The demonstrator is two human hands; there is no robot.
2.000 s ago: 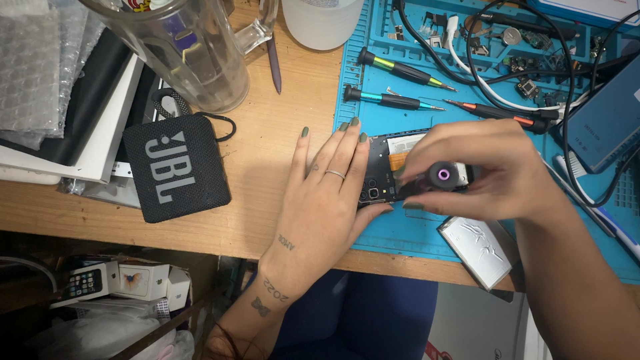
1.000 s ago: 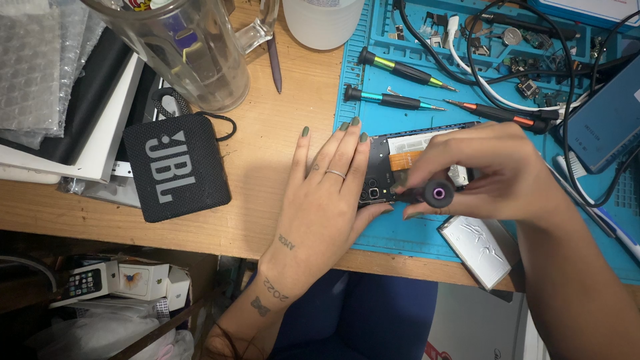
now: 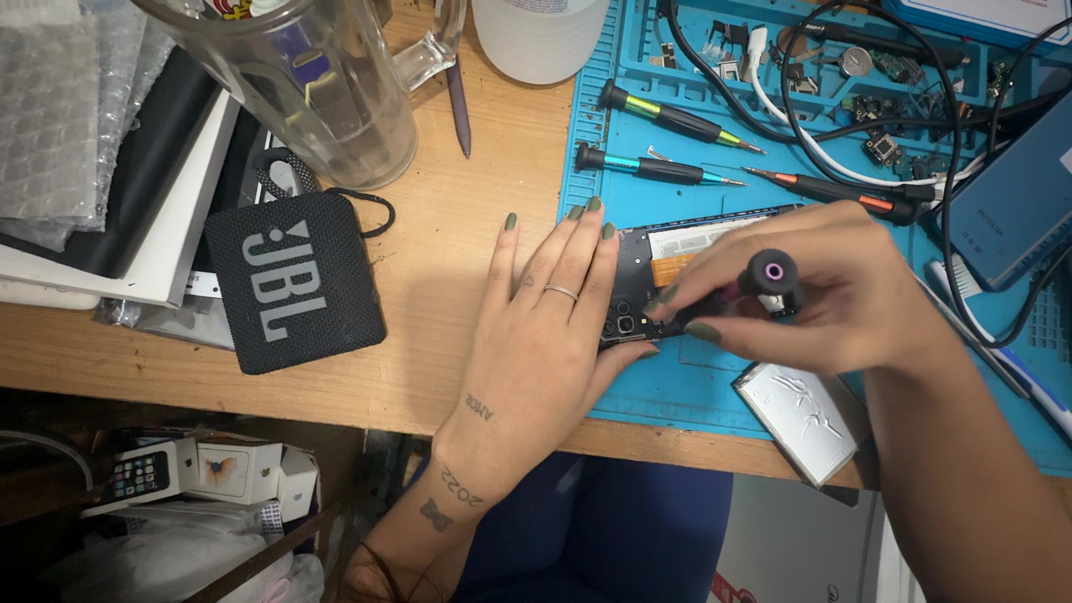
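Observation:
An opened smartphone point(image 3: 635, 260) lies on the blue silicone repair mat point(image 3: 645, 385), its camera lenses and an orange flex cable point(image 3: 670, 270) exposed. My left hand point(image 3: 544, 327) rests flat over the phone's left end, thumb at its lower edge. In my right hand point(image 3: 804, 293) is a precision screwdriver point(image 3: 769, 272) with a dark cap, held between thumb and fingers; its tip is hidden, close to the phone's camera area. Just below my right hand, a silver phone battery point(image 3: 800, 423) lies across the mat's front edge.
Several screwdrivers point(image 3: 670, 117) lie behind the phone, near cables and the mat's parts compartments point(image 3: 804, 75). A toothbrush point(image 3: 1005, 343) and blue phone point(image 3: 1013, 209) are at right. A glass mug point(image 3: 335, 100), JBL speaker point(image 3: 297, 280), dark stylus point(image 3: 459, 109) and white container point(image 3: 540, 38) stand or lie left.
Over the two seconds my right hand and the screwdriver cap have shifted slightly about the phone. My left hand has stayed in place.

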